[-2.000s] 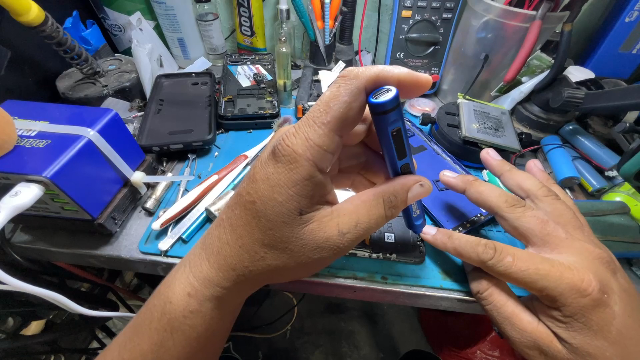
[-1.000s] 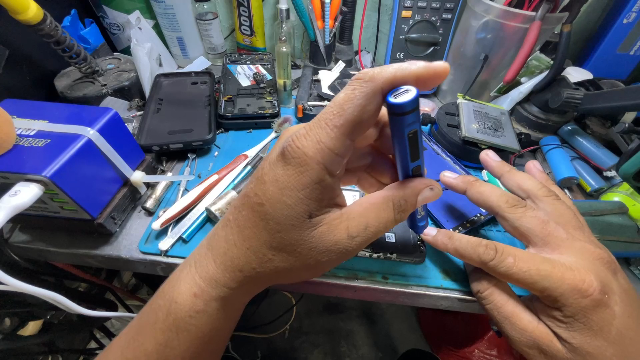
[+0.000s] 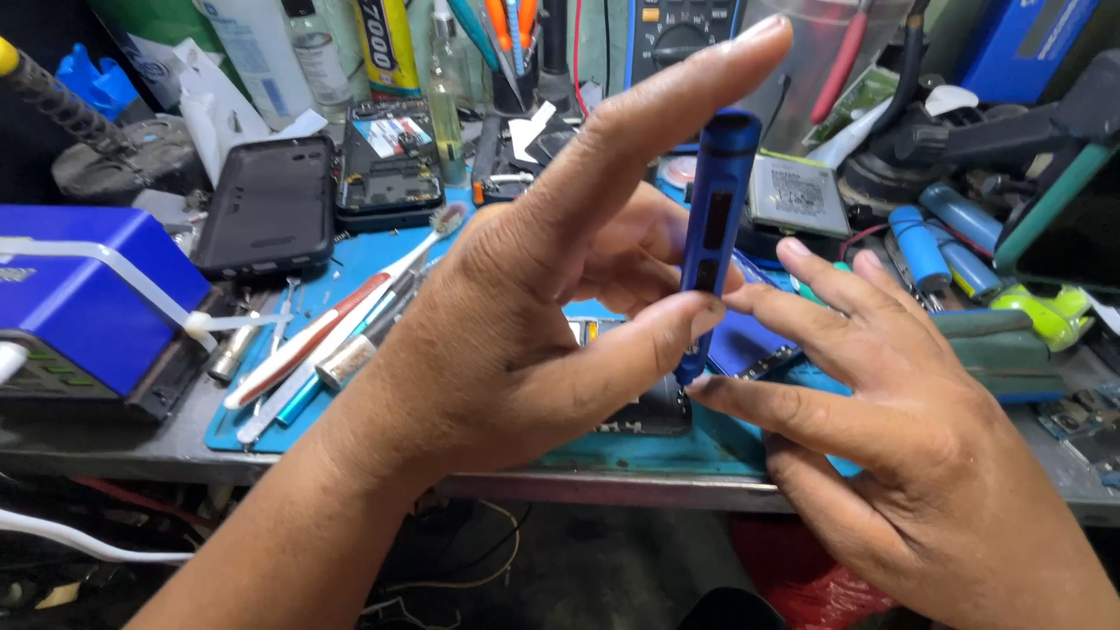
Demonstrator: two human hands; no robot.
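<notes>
My left hand (image 3: 560, 297) grips a blue electric screwdriver (image 3: 719, 219) between thumb and fingers, its index finger raised beside the top end. The screwdriver stands nearly upright, its tip down at the right edge of an opened phone (image 3: 652, 416), which my left hand partly hides. My right hand (image 3: 875, 402) lies palm down with spread fingers, one fingertip touching the phone's edge beside the tip. Just behind the tip is a blue phone panel (image 3: 752, 341), partly covered by the fingers. Whether my right hand holds anything small cannot be told.
A blue work mat (image 3: 490, 472) lies under the phone. To the left are a toothbrush (image 3: 306, 341), a black phone case (image 3: 267, 206) and a blue boxed device (image 3: 87, 297). Behind stands a multimeter (image 3: 678, 39); at the right are a phone battery (image 3: 798, 194) and blue cylindrical cells (image 3: 919, 249).
The screwdriver's top has tilted slightly, and my left index finger has lifted off its end, where it rested two seconds ago. My right hand has stayed nearly still.
</notes>
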